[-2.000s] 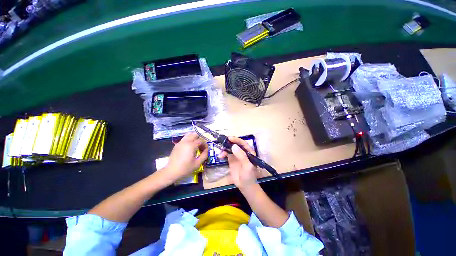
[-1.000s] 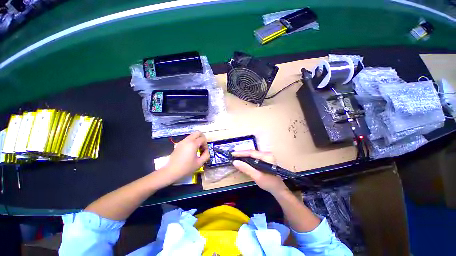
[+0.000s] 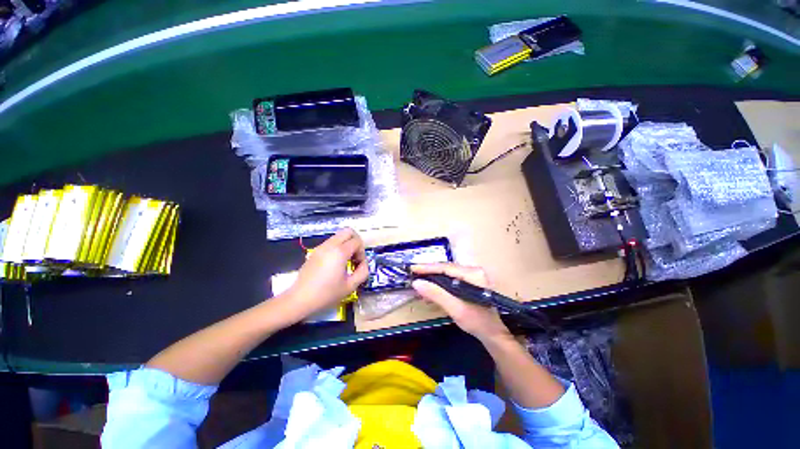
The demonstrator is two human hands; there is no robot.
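A phone-like unit lies on bubble wrap at the front of the cardboard mat. My right hand holds a black soldering iron, its thin tip over the unit's left part. My left hand is at the unit's left end, fingers pinched together; whether a thin lead is between them is too small to tell. A yellow-edged battery lies partly under my left hand and wrist. A bit of red wire shows behind that hand.
Two units lie on bubble wrap behind my hands. A battery stack is at left. A fan stands behind the mat. A black box with a solder spool and heaped bubble wrap are at right. The belt carries a unit with battery.
My right hand has turned and lowered the iron from above the left hand down to the unit. My left hand has barely moved. The items on the belt have shifted right.
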